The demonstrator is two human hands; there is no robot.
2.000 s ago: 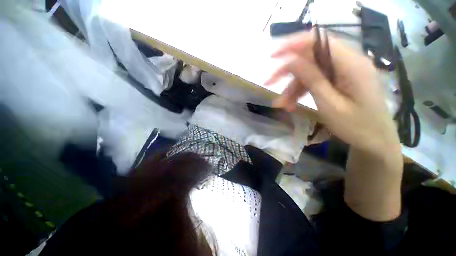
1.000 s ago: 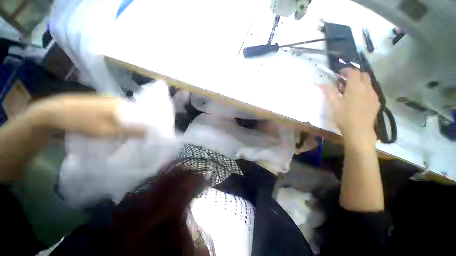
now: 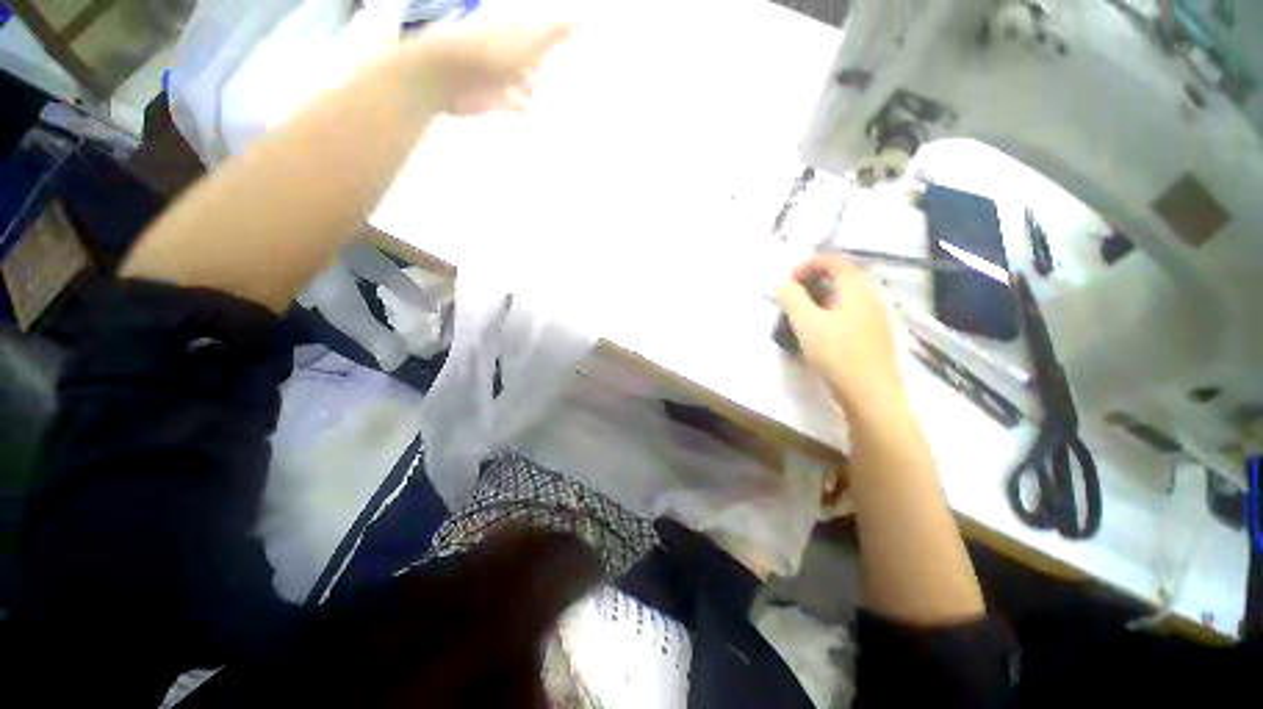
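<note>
Sheer white fabric (image 3: 506, 353) lies over the table's front edge and hangs toward the lap; its upper part merges with the overexposed tabletop. My left hand (image 3: 478, 67) is at the upper left over the white area, palm down with fingers reaching right; whether it pinches fabric is washed out. My right hand (image 3: 842, 316) is low over the table with its fingers curled on a dark handle (image 3: 787, 334), apparently the screwdriver's, partly hidden by the fingers. A thin dark shaft (image 3: 900, 259) shows just beyond this hand.
A black phone-like rectangle (image 3: 970, 263) lies right of my right hand. Snips (image 3: 967, 381) lie nearer the front edge, with large black-handled shears (image 3: 1055, 429) to their right. The machine head (image 3: 1108, 153) stands at upper right. More white fabric (image 3: 229, 83) is at upper left.
My left hand has moved from beside the lap up over the table, and fabric now drapes over the edge. My right hand has left the phone and shears area for the dark handle; snips now show.
</note>
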